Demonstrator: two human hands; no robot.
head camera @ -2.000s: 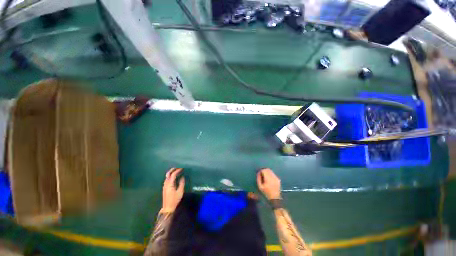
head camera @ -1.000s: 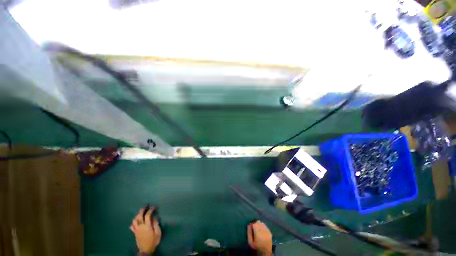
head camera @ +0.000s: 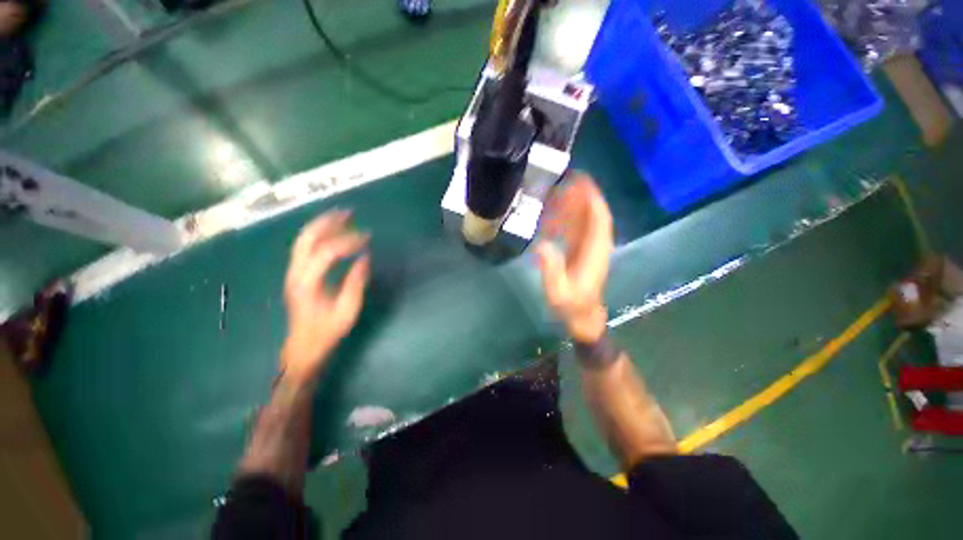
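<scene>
My left hand (head camera: pixel 322 285) is raised over the green bench with fingers apart and curved, holding nothing. My right hand (head camera: pixel 578 248) is slightly blurred, open and empty, just right of the screw feeder. The white-grey screw feeder (head camera: pixel 547 164) stands on the bench near the divider strip. The black electric screwdriver (head camera: pixel 498 158) with a pale nose lies over the feeder, its nose pointing towards me. I cannot tell whether my right hand touches the feeder.
A blue bin (head camera: pixel 676 158) of small shiny parts stands right of the feeder. A white divider strip (head camera: pixel 317 181) crosses the bench behind my hands. A thin dark stick (head camera: pixel 223 306) lies at left. Brown cardboard (head camera: pixel 37 464) is at the left edge. A pale scrap (head camera: pixel 370 417) lies near the front edge.
The view has turned towards the right. Both hands have lifted from the bench front and moved forward, fingers opened. The screwdriver now points towards me over the feeder.
</scene>
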